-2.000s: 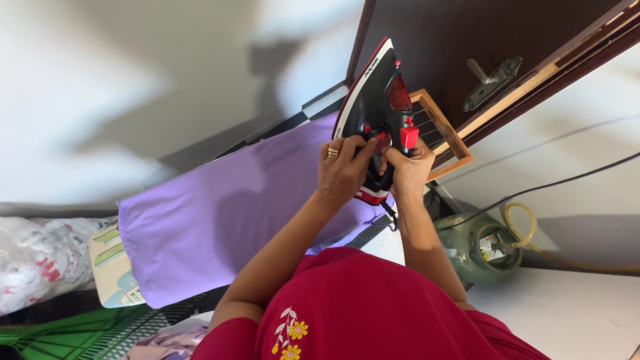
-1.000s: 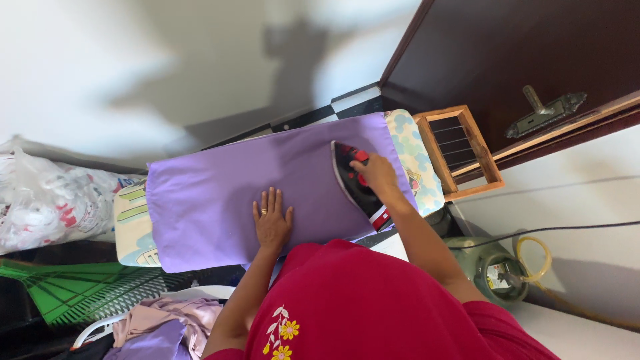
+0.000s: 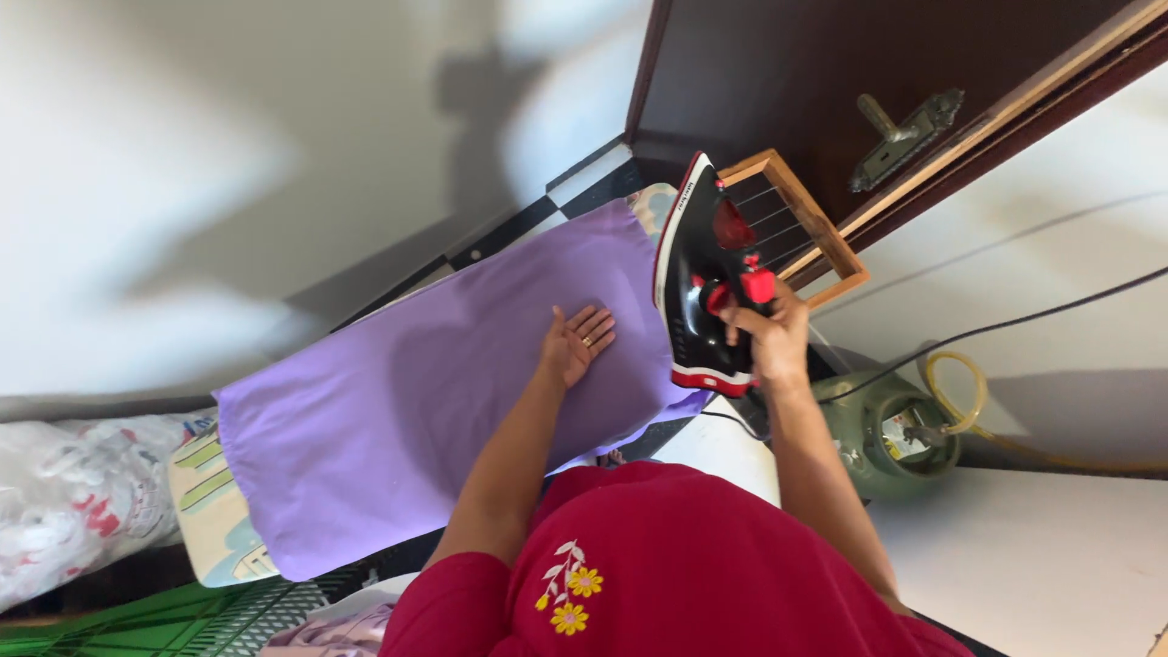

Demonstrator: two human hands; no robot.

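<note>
My right hand (image 3: 774,333) grips the handle of a black, red and white steam iron (image 3: 707,292), which is raised and turned on its side near the right end of the ironing board. A purple cloth (image 3: 383,411) lies spread over the patterned board cover (image 3: 214,511). Palm up, my left hand (image 3: 579,345) rests on or just above the cloth, its fingers extended and a ring on one of them. It holds nothing. Behind the iron is the board's wooden-framed wire rest (image 3: 812,219). The iron's cord (image 3: 995,319) runs off to the right.
A green gas cylinder (image 3: 876,438) with a yellow hose (image 3: 967,401) stands at right. The dark door (image 3: 776,73) has a metal handle (image 3: 881,119). At left are a clear plastic bag (image 3: 82,502), a green item (image 3: 119,620) and crumpled fabric (image 3: 338,630).
The iron was held by both hands, then was on the cloth in my right hand; now it is raised beside the cloth. My left hand has turned from palm down to palm up.
</note>
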